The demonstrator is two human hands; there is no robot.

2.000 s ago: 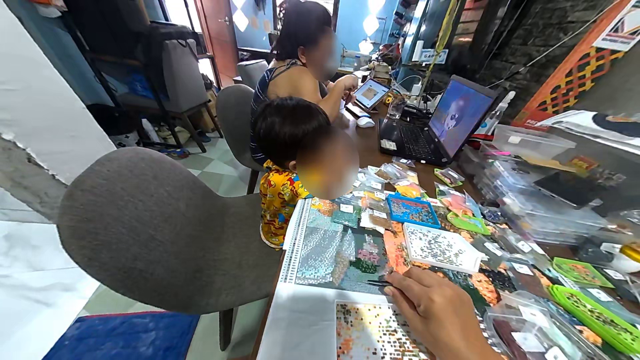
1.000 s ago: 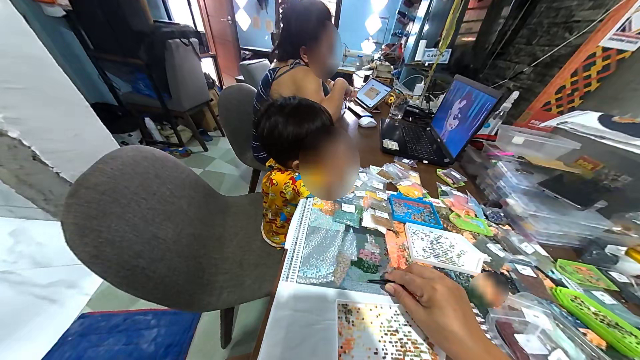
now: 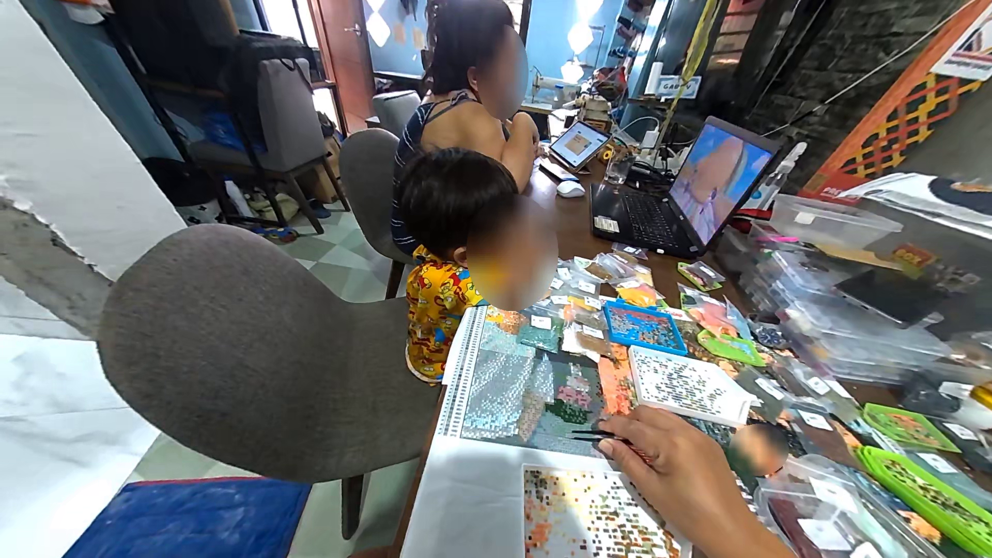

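Note:
My right hand (image 3: 674, 465) pinches a pair of dark tweezers (image 3: 593, 435), their tips pointing left over the lower part of a diamond painting canvas (image 3: 504, 387). Just below the hand lies a white tray (image 3: 535, 473) strewn with small square drills in orange, brown and green. Beyond my knuckles is a white tray (image 3: 690, 384) of dark drills, and behind it a blue tray (image 3: 643, 325) with mixed drills. Small labelled plastic bags (image 3: 587, 339) of drills rest on the canvas's upper part. Whether the tweezers hold a drill cannot be told. My left hand is out of view.
A person in a yellow patterned shirt (image 3: 438, 318) sits at the table's left edge, another person (image 3: 465, 124) behind. An open laptop (image 3: 659, 217), a mouse (image 3: 571, 188) and a tablet (image 3: 579, 145) stand farther back. Clear plastic boxes (image 3: 845, 325) and green trays (image 3: 922, 492) lie right; a grey chair (image 3: 256, 364) left.
The laptop's picture has changed. My right hand stays over the canvas's lower edge with the tweezers, with only a slight shift.

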